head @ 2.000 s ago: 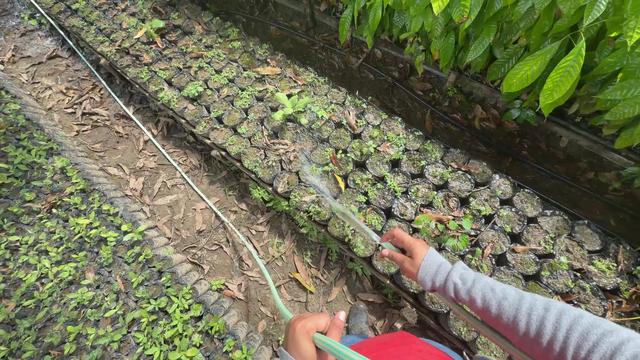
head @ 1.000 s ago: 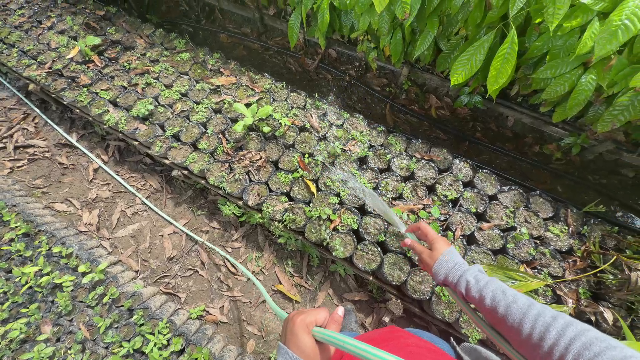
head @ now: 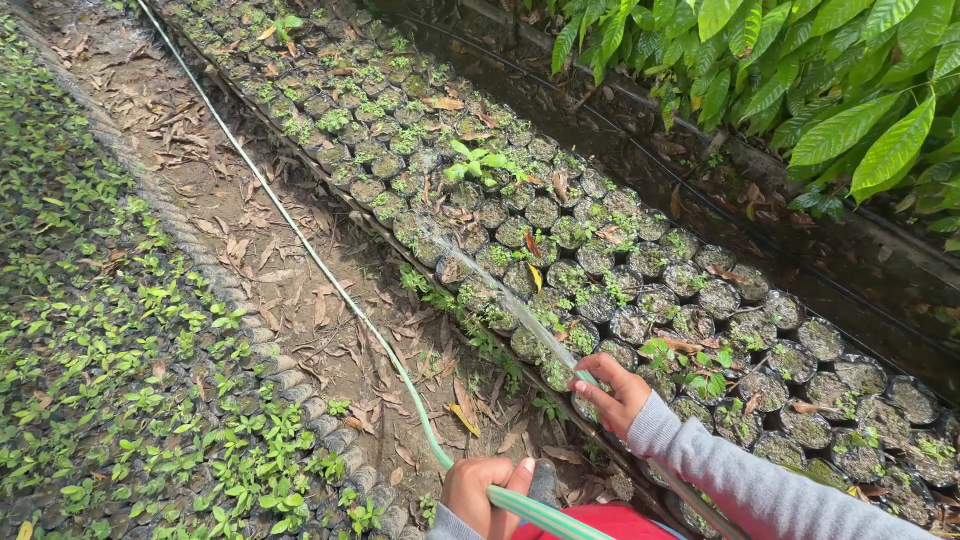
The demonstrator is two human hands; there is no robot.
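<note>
My right hand [head: 613,394] holds the end of a green striped garden hose [head: 586,377] at the lower right of centre, fingers at its mouth. A stream of water [head: 517,304] shoots from it up and left onto soil-filled black nursery bags [head: 541,212]. At the bottom centre my left hand [head: 487,493] is closed around another stretch of the same-looking hose [head: 544,513]. From there the hose runs away up the path to the top left. Small green weeds and a larger seedling [head: 474,163] grow among the bags.
A leaf-littered dirt path [head: 292,262] lies between the bags and a dense bed of seedlings [head: 150,375] on the left. A thin wooden rail [head: 390,238] edges the bags. Broad-leaved plants [head: 840,131] overhang a dark channel [head: 660,161] at the upper right. A dark shoe tip [head: 544,480] shows below.
The view has shifted left since one second ago. The water stream, more spread a second ago, is narrower now. Both hands have kept hold of the hose.
</note>
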